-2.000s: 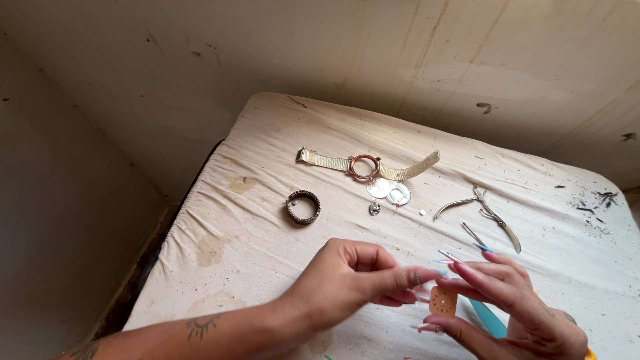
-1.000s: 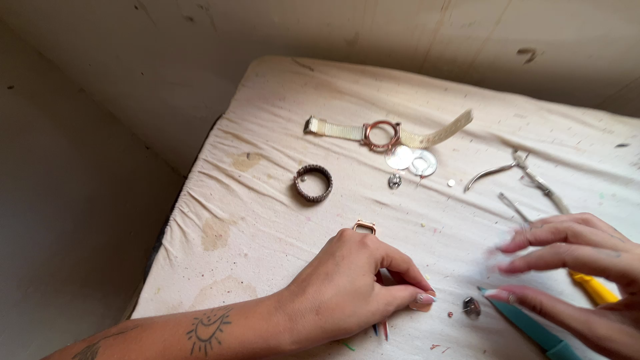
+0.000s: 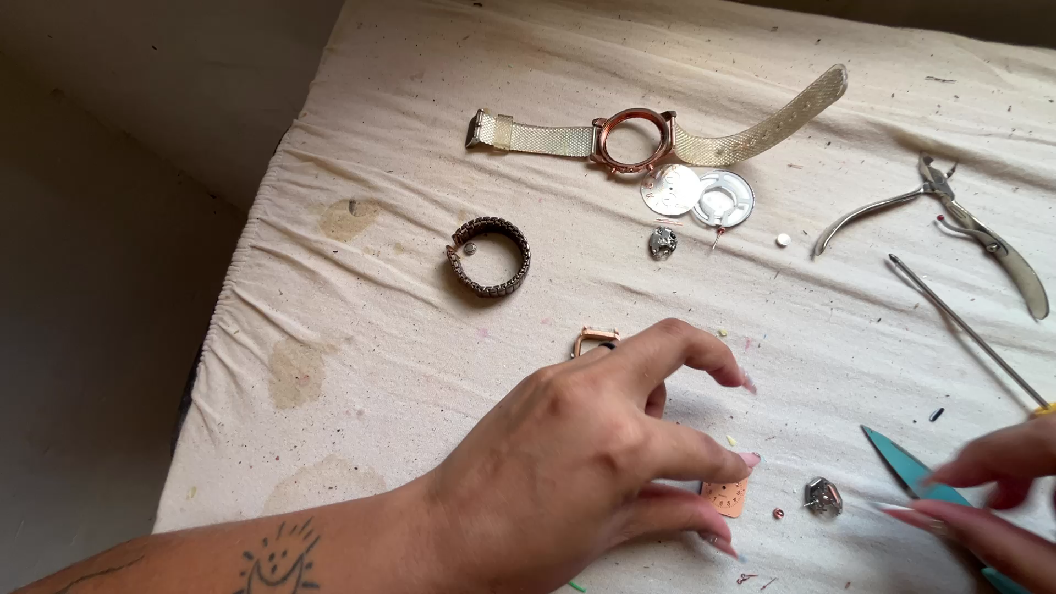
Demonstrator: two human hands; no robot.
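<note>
My left hand [image 3: 610, 437] is spread low over the cloth, one fingertip over an orange square watch dial [image 3: 726, 495] that lies flat. Beneath its knuckles a rose-gold watch case [image 3: 596, 337] shows in part. At the right edge my right hand [image 3: 990, 495] is blurred above a teal pointed blade [image 3: 907, 462]; whether its fingers pinch anything cannot be made out. Between the hands are a small watch movement [image 3: 823, 497] and a tiny reddish ring [image 3: 778, 513]. Small watch hands [image 3: 747, 577] lie near the bottom edge.
Farther back lie a rose-gold watch case with mesh-patterned strap [image 3: 634, 140], round discs [image 3: 672, 190], another movement [image 3: 662, 242], and a button cell [image 3: 783, 239]. A coiled link bracelet [image 3: 520, 264] is at left; metal nippers [image 3: 940, 186] and a screwdriver [image 3: 965, 330] are at right.
The orange dial, held between the hands two seconds ago, now lies on the cloth. My left fingers have spread, and my right hand has moved away to the right. The view has shifted closer.
</note>
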